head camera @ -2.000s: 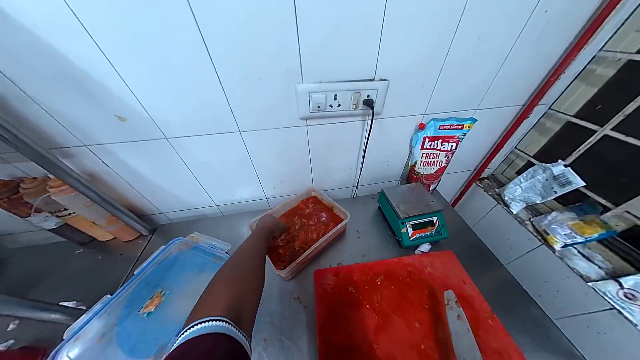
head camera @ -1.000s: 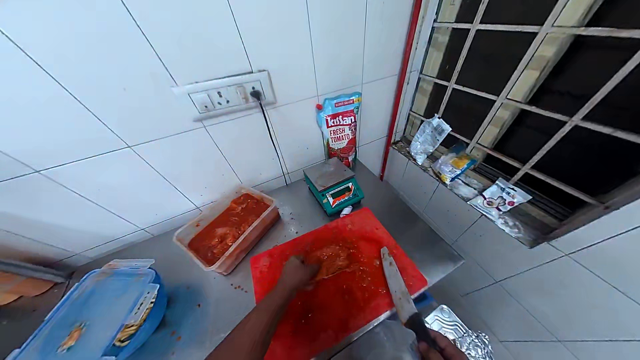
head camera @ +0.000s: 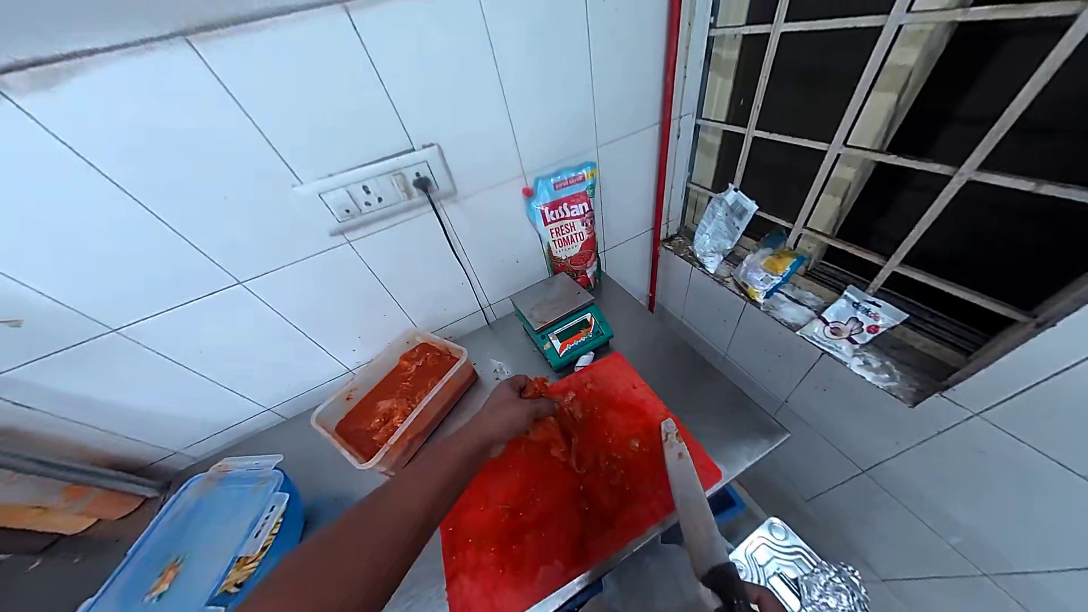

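My left hand (head camera: 518, 412) grips a piece of red-marinated meat (head camera: 557, 438) at the upper left of a red cutting board (head camera: 527, 527). In my right hand (head camera: 761, 597), at the bottom edge of the view, is the dark handle of a long kitchen knife (head camera: 693, 497). Its blade points up and away, over the board's right part. Left of the board stands a rectangular plastic tub (head camera: 463, 374) of red marinated meat (head camera: 395, 399). Red smears and small bits cover the board.
A green weighing scale (head camera: 565, 319) and a ketchup pouch (head camera: 568, 225) stand behind the board. A blue lidded container (head camera: 204, 527) is at lower left. Foil (head camera: 833, 586) and a foil container lid (head camera: 769, 552) lie at lower right. Opened packets (head camera: 850, 323) line the window sill.
Two seconds ago my left hand was in the tub and the knife lay on the board. Now my left hand is at the board with meat and my right hand holds the knife. The view has swung right.
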